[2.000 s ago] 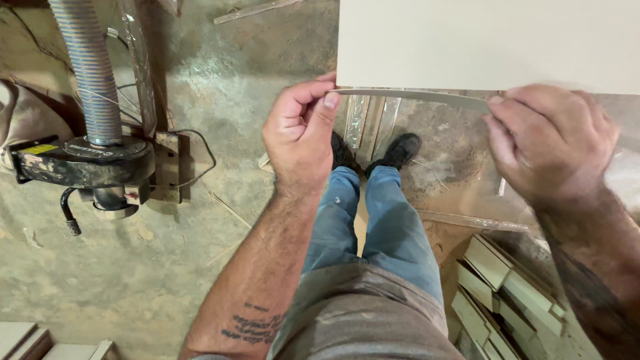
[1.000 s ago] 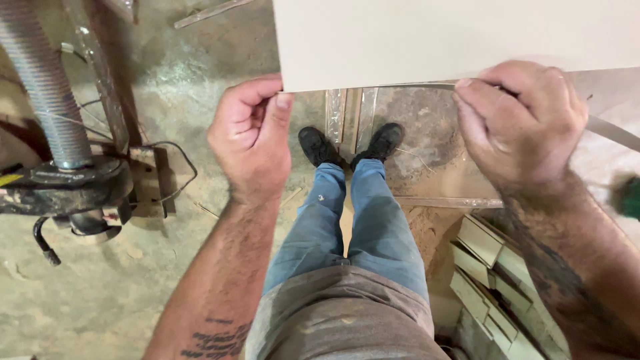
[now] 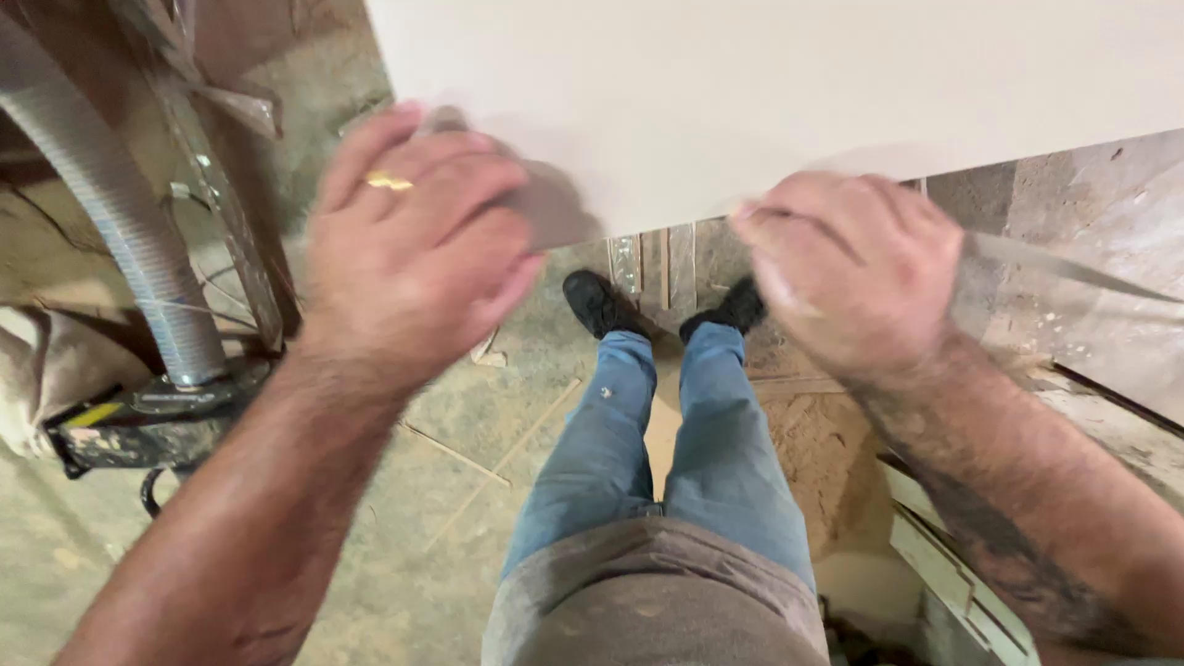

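Observation:
A large off-white panel (image 3: 721,102) spans the top of the head view, its near edge facing me. My left hand (image 3: 425,222), with a gold-coloured ring, rests at the panel's left part near that edge, fingers bent and blurred; whether it grips anything is hidden. My right hand (image 3: 851,268) is closed around a thin strip of edging (image 3: 1073,264) at the panel's near edge. The strip's free part trails out to the right of that hand.
At the left stand a ribbed hose (image 3: 139,203) and a black machine part (image 3: 157,425). Cut boards (image 3: 962,573) are stacked at the lower right. Thin wood offcuts (image 3: 453,453) lie on the concrete floor between my left arm and my legs.
My left hand has moved from pinching at the panel's left corner to lying over its near edge. The right hand still holds the strip, which now trails out to the right.

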